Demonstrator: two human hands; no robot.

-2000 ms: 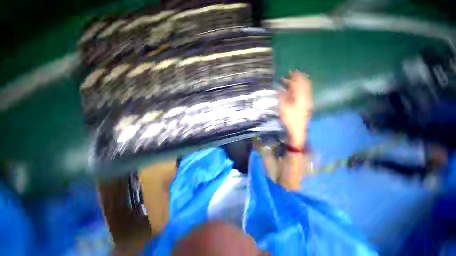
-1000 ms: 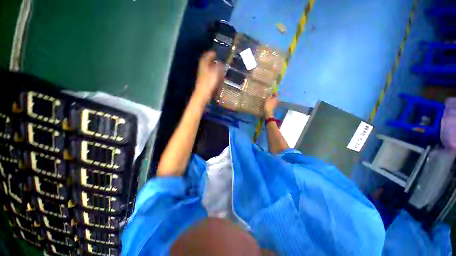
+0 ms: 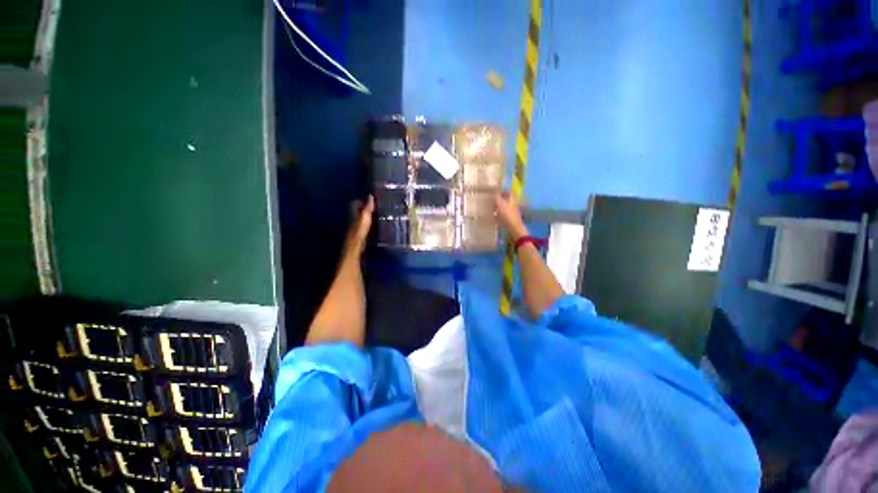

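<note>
A flat parts pack (image 3: 478, 178), brown and black in a grid under shiny clear wrap, is held level in front of me above the floor. A white paper label (image 3: 441, 160) lies tilted on it. My left hand (image 3: 364, 220) grips the pack's left edge. My right hand (image 3: 509, 212), with a red band on the wrist, grips its right edge. The fingers under the pack are hidden.
The green bench (image 3: 164, 154) is on the left. A black tray (image 3: 144, 393) with rows of black, pale-framed units lies on it, a whitish sheet (image 3: 258, 323) by its edge. A dark green panel (image 3: 650, 260) and a white stool (image 3: 804, 265) are at right.
The view has turned from the bench toward the floor. My left hand has moved from over the pack's upper left down to its left edge. The pack now sits squarer to me.
</note>
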